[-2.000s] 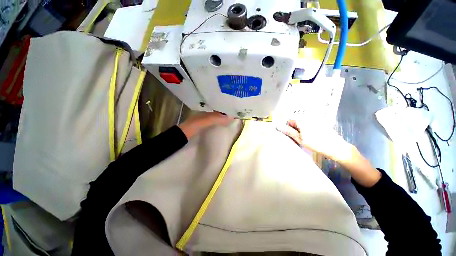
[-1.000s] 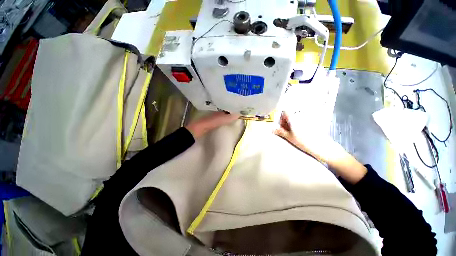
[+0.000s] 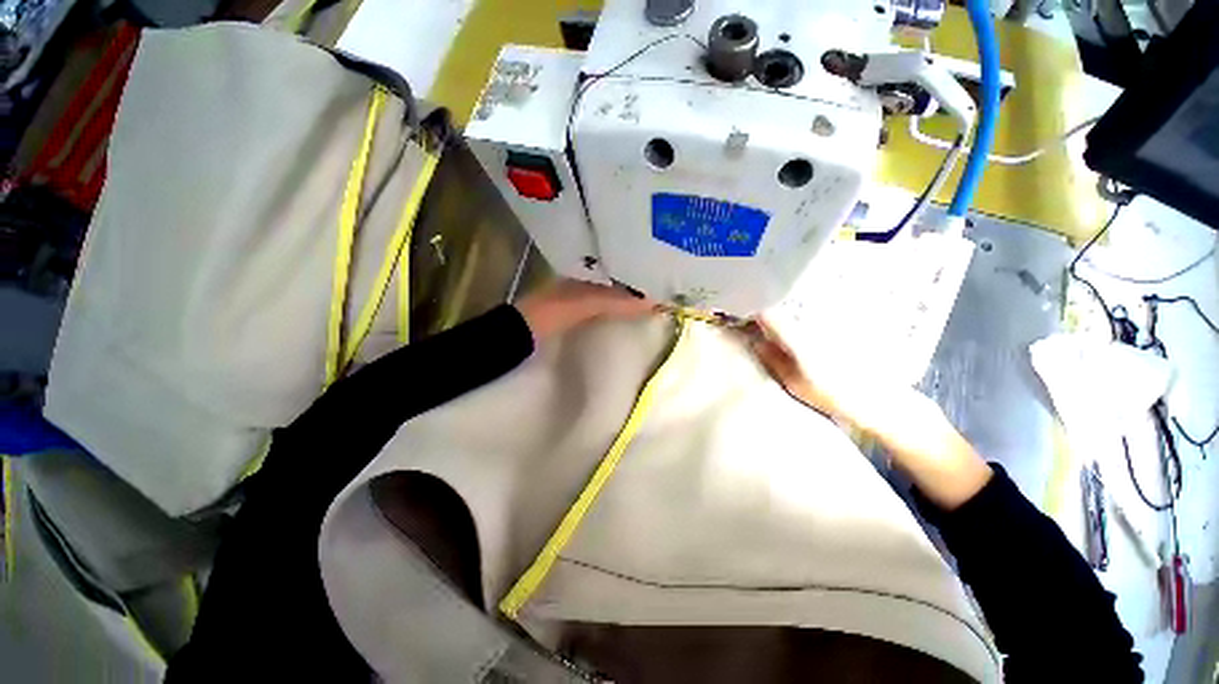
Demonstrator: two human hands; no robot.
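The beige bag body (image 3: 749,494) lies in front of me, its far edge under the white sewing machine head (image 3: 709,147). Yellow binding tape (image 3: 595,488) runs down it from the needle area. Its dark mouth (image 3: 749,652) opens toward me at the bottom. My left hand (image 3: 582,307) lies on the bag's far edge, left of the needle area; its fingertips are partly hidden by the head. My right hand (image 3: 782,358) touches the edge just right of the needle area, fingers bent and overexposed. Neither hand clearly pinches the cloth. The needle is hidden.
Beige bag pieces with yellow edges (image 3: 214,267) are piled at left. A blue air hose (image 3: 984,120) curves beside the head. A black screen (image 3: 1163,134) is upper right. A white sheet (image 3: 909,301) lies right of the needle; a red-handled tool (image 3: 1174,595) lies far right.
The view has shifted, so the machine sits further right. Both hands stay by the needle area; my right hand has moved close to the head. The bag mouth has opened wider than two seconds ago.
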